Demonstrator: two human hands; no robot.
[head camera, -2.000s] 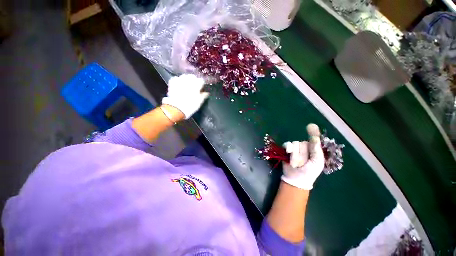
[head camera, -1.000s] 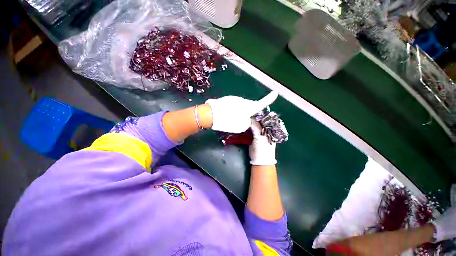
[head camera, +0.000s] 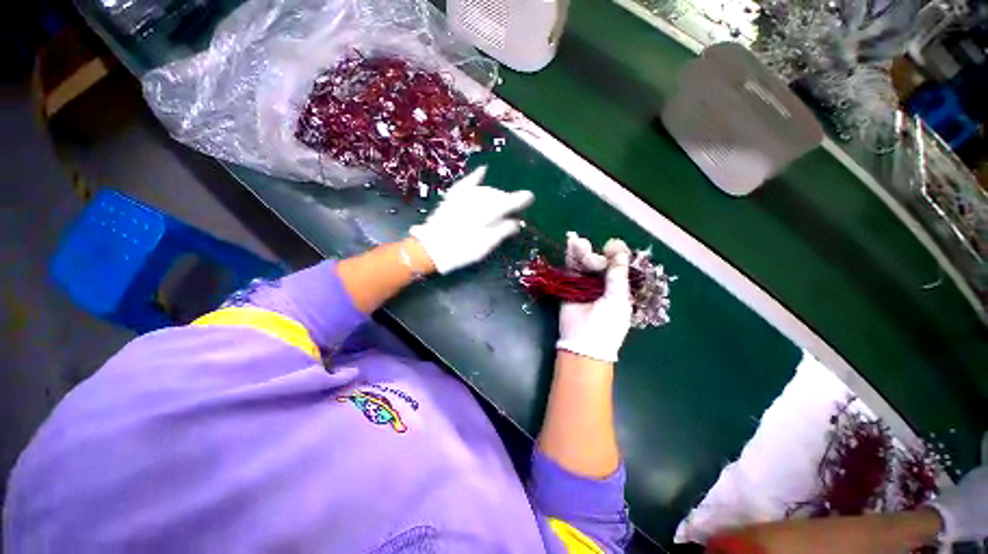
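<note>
My left hand, in a white glove, is above the green bench between the red wire heap and the bundle. Its fingers are apart and I see nothing held in it. My right hand, also gloved, is shut around a bundle of red lead wires. The red tails point left towards my left hand, and the silvery head sticks out on the right side of the fist. The loose red wire heap lies on an opened clear plastic bag at the upper left.
A green conveyor belt with a pale metal edge carries grey perforated covers. At lower right, another worker's forearm reaches over red wires on a white sheet. A blue stool stands at the left.
My left hand has drawn back from the bundle, up and left towards the heap, uncovering the red tails. My right hand still grips the bundle. The whole view has shifted slightly.
</note>
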